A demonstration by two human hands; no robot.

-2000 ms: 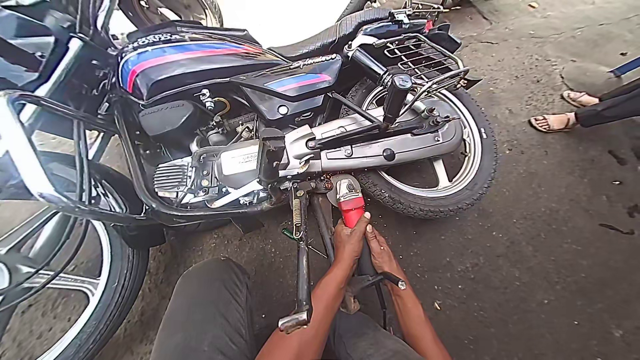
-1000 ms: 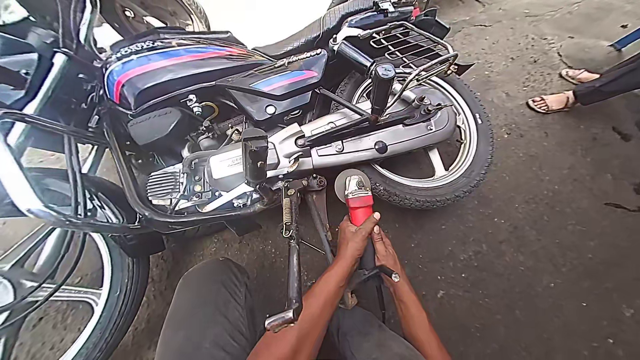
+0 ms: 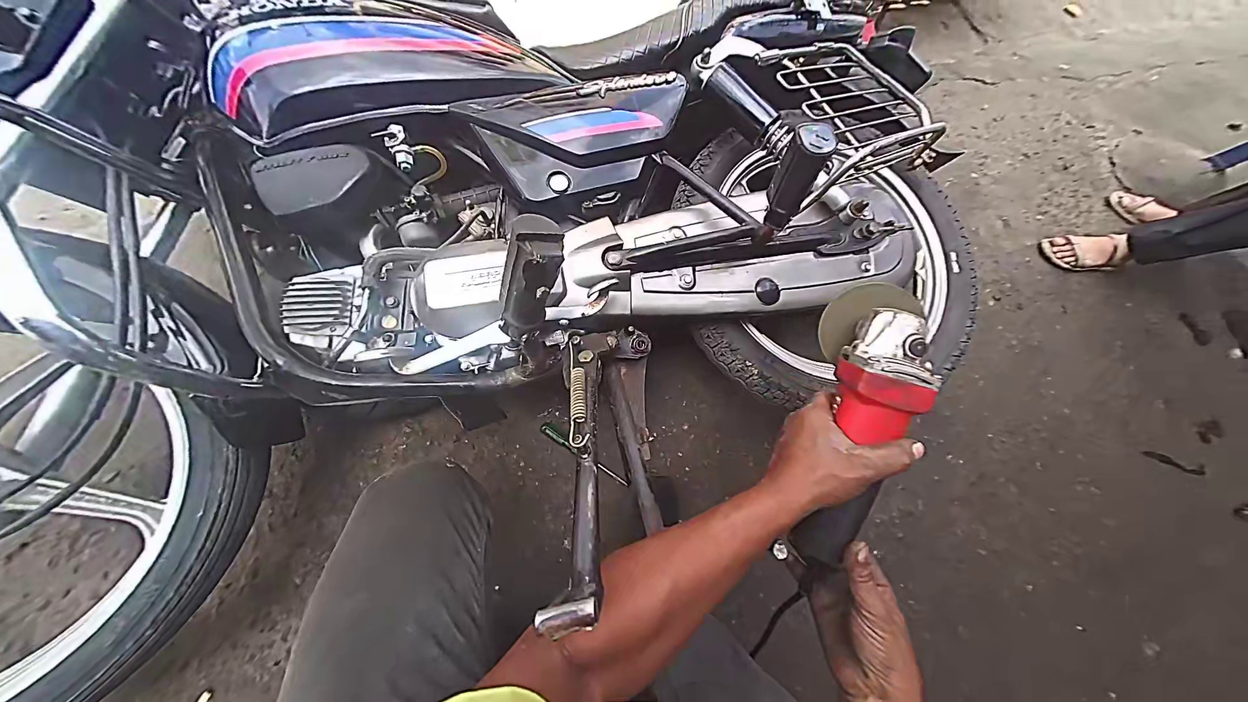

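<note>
A red and black angle grinder (image 3: 885, 400) with a thin round disc (image 3: 846, 317) points up and away from me, in front of the motorcycle's rear wheel (image 3: 960, 283). My left hand (image 3: 829, 453) grips it just behind the red gear housing. Lower down, my right hand (image 3: 868, 619) is around the rear end of the black body, where a cord hangs; the palm is partly hidden. To the left, the motorcycle's side stand (image 3: 585, 526), with its coil spring (image 3: 578, 395), reaches down toward my left forearm. Another metal stand leg (image 3: 634, 458) lies beside it.
The motorcycle (image 3: 390, 83) spans the view, its front wheel (image 3: 219, 507) at the left and a rear side rack (image 3: 858, 107) at the right. Another person's sandalled feet (image 3: 1087, 251) are on the ground at the right. My knee (image 3: 395, 565) is near the side stand.
The grinder, in my hands, has moved right, away from the stand joint to in front of the rear wheel. My right hand now holds it farther back.
</note>
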